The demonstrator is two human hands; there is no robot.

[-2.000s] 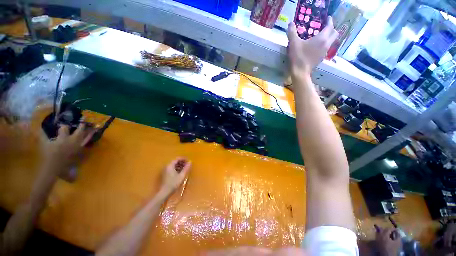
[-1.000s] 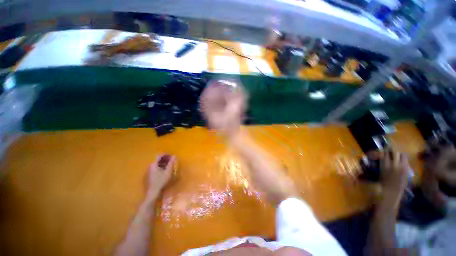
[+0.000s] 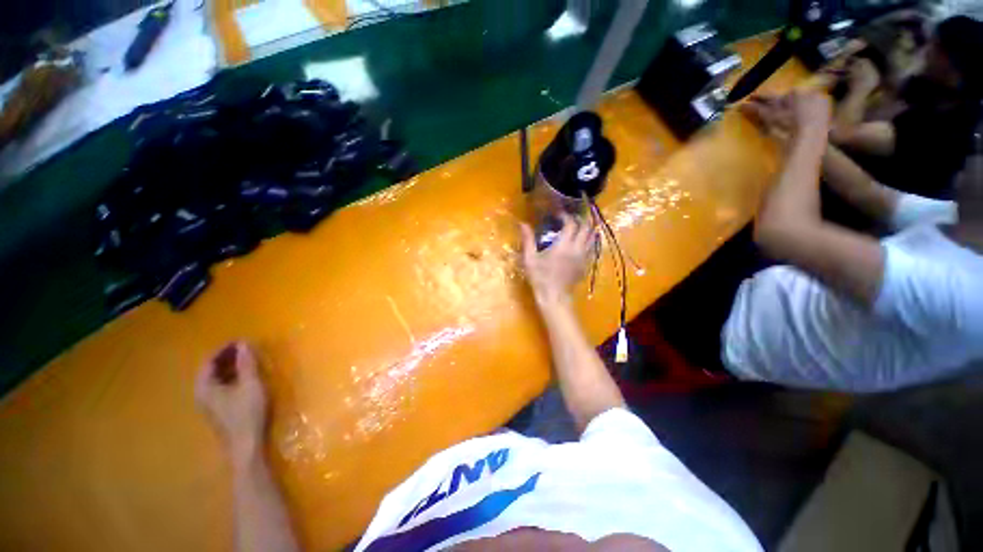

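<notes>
A camera unit (image 3: 582, 160) with a round black top and a greyish lower part stands at the bench's front edge, right of centre. A flat black stick (image 3: 526, 160) rises beside it. Thin leads hang from it over the edge, one ending in a whitish plug (image 3: 622, 345). My right hand (image 3: 558, 257) has its fingers around the unit's lower part; the exact grip is partly hidden. My left hand (image 3: 233, 397) is curled, palm up, over small dark reddish pieces, too small to name, above the orange bench (image 3: 356, 323).
A large pile of small black parts (image 3: 237, 178) lies on the green belt (image 3: 464, 76) and the bench edge. A black box (image 3: 690, 81) stands farther right. A neighbour's arms (image 3: 803, 183) work at the right. A slanted metal post (image 3: 614, 54) stands behind the unit.
My right hand has come down from the phone on the shelf and moved right to the unit. The view has swung right. My left hand still holds the small pieces.
</notes>
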